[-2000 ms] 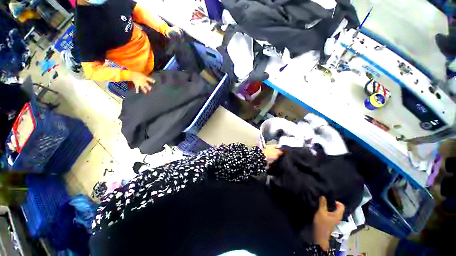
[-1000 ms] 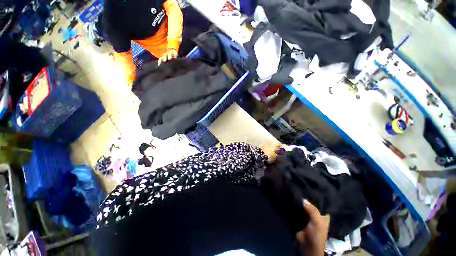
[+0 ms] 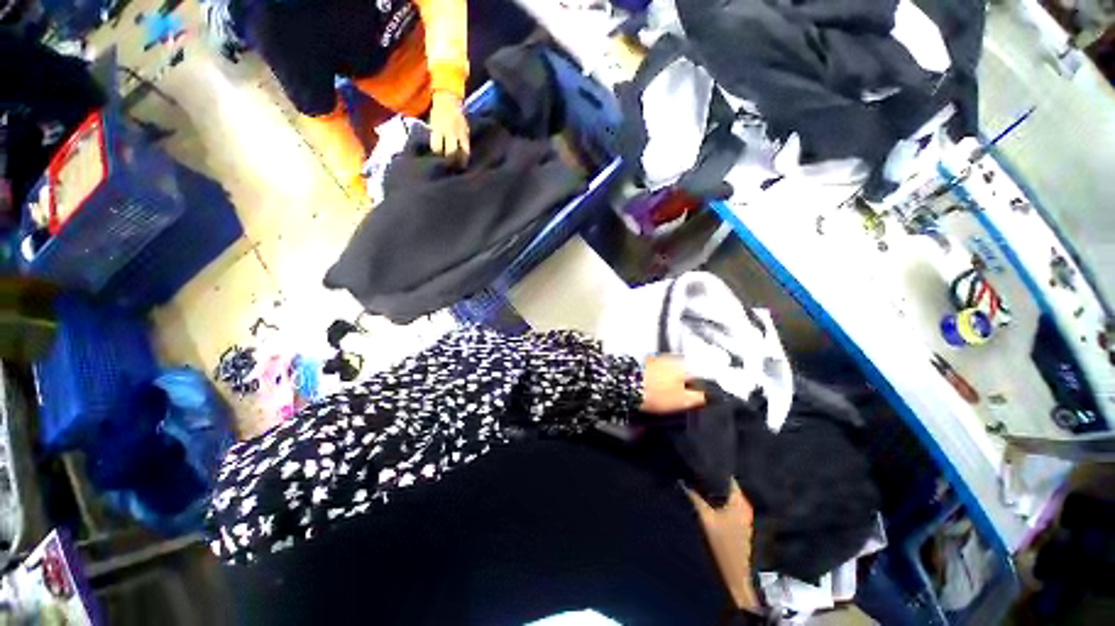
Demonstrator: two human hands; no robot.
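Observation:
A black garment piece (image 3: 801, 495) lies bunched at my lap, beside the sewing table's edge. A white panel (image 3: 734, 349) stands up at its far side, with a dark edge. My left hand (image 3: 673, 384) holds the dark cloth next to the white panel; some fingertips are hidden in the cloth. My right hand (image 3: 730, 538) is at the near side of the garment piece, with its fingers partly hidden by black cloth, and grips it.
The white sewing table (image 3: 844, 294) with its blue edge runs along the right and bears a sewing machine (image 3: 1039, 281) and a dark garment heap (image 3: 831, 73). A person in orange sleeves (image 3: 446, 61) handles grey cloth (image 3: 477, 220) over a blue crate. Blue crates (image 3: 135, 232) stand left.
The white panel has come up into view beside my left hand. My right hand has moved left and its fingers have gone into the cloth. The other person's grey cloth has shifted.

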